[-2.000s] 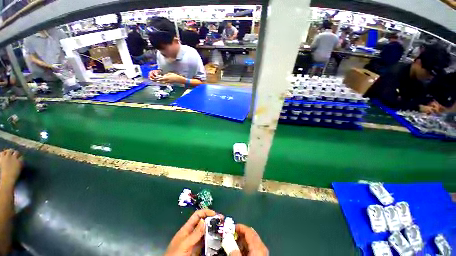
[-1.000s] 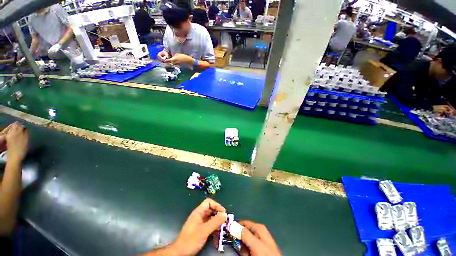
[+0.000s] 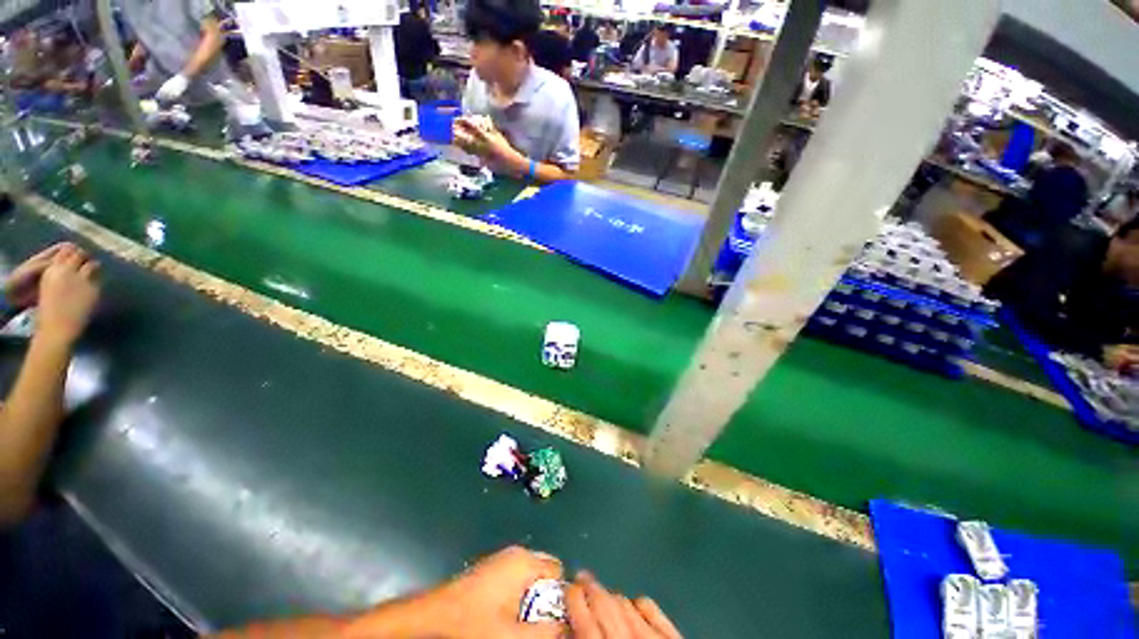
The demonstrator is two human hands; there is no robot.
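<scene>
My left hand (image 3: 490, 597) and my right hand (image 3: 615, 612) are together at the bottom edge, partly cut off. Between them is a small white unit (image 3: 543, 602), mostly hidden by the fingers; my left hand grips it and the right fingers lie against its right side. A part-built unit (image 3: 545, 472) lies loose on the dark bench just beyond my hands, a green board with red and dark wires beside a white block.
A white unit (image 3: 561, 345) stands on the green belt (image 3: 412, 307). A slanted white post (image 3: 762, 312) rises at the belt's edge. Housed units (image 3: 982, 549) lie on a blue sheet (image 3: 911, 554) at right. Another person's arms (image 3: 50, 337) are at left; a worker sits opposite.
The view has tilted and shifted. The white unit, earlier open with wires and dark parts showing, is now mostly covered, and my hands have closed around it lower in the picture.
</scene>
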